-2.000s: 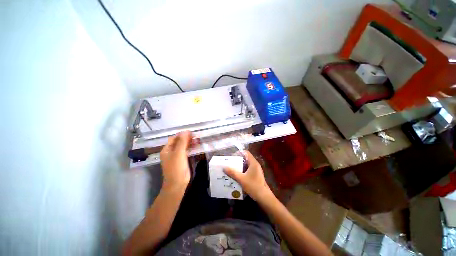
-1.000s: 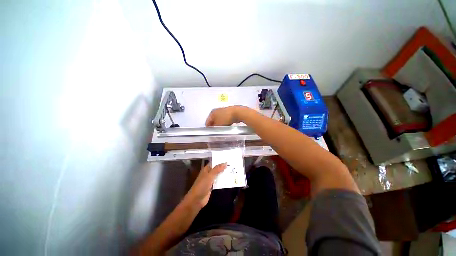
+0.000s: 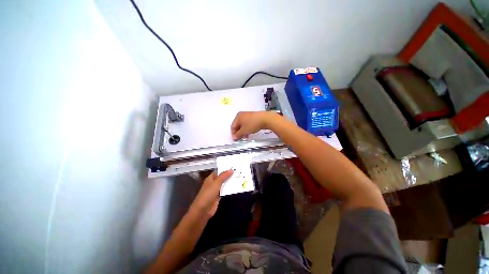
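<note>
My left hand (image 3: 208, 192) holds a product box (image 3: 236, 175), a small white carton with faint print and a yellow sticker, at the sealer's front edge. The silver sealing arm (image 3: 195, 151) lies low along the brown sealing strip (image 3: 187, 158), just beyond the box. My right hand (image 3: 252, 124) is over the white sealer worktable (image 3: 204, 118), fingers curled down at the rear edge of the arm. Its fingertips are partly hidden, so I cannot tell whether they grip or only press. Film between box and arm is hard to make out.
The blue sealer power unit (image 3: 313, 101) stands at the sealer's right end. Further right is the shrink tunnel (image 3: 383, 128), with a white box (image 3: 438, 85) on its conveyor. Film scraps (image 3: 408, 171) lie on the wooden bench. Black cables run along the wall.
Since the earliest frame, the left hand has taken over the box and the right hand has moved onto the sealer. Since one second ago, the sealing arm has come down to the strip.
</note>
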